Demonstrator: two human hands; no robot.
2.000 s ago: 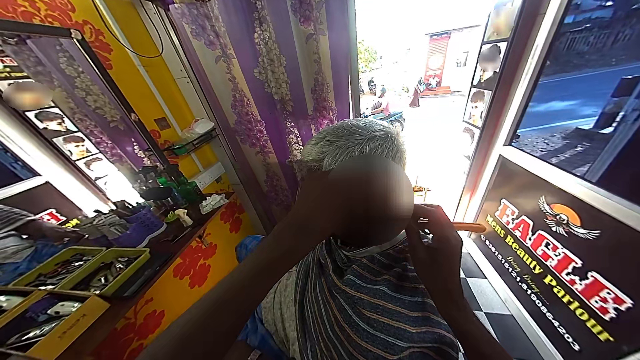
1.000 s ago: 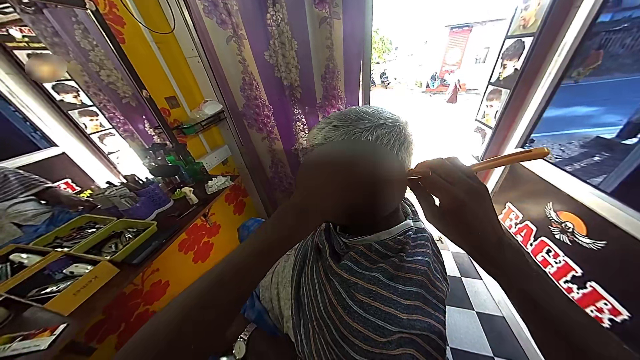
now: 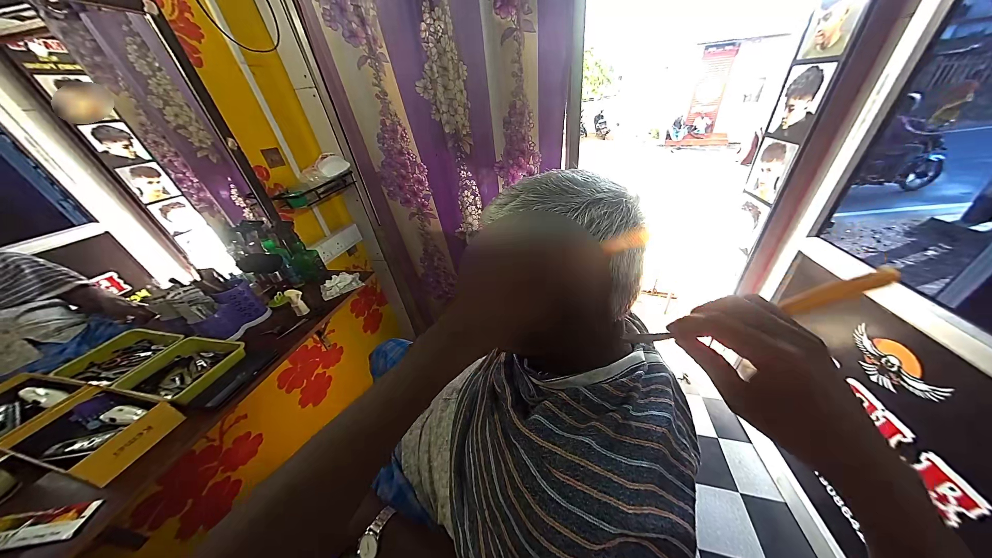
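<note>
A person with short grey hair (image 3: 577, 194) sits facing away, a dark striped cloth (image 3: 573, 457) around the shoulders. My left hand (image 3: 535, 283) lies against the back of the head; it is blurred, so its fingers cannot be made out. A small orange item (image 3: 626, 241) shows at its right side, perhaps held by it. To the right, my right hand (image 3: 752, 356) grips a straight razor with an orange handle (image 3: 841, 291) pointing up and right. The razor's thin blade (image 3: 649, 337) points left, at the side of the neck. Whether it touches the skin cannot be told.
At left, a counter (image 3: 225, 407) below a mirror bears green-rimmed trays (image 3: 182, 372) of tools, a yellow box (image 3: 124, 457) with clippers, a purple basket (image 3: 236, 310) and bottles. A purple curtain (image 3: 434, 116) hangs behind. A glass door panel (image 3: 914, 194) stands at right.
My right hand and the razor have shifted slightly away from the head since a second ago. A motorbike now shows through the glass at right. My left hand stays at the head.
</note>
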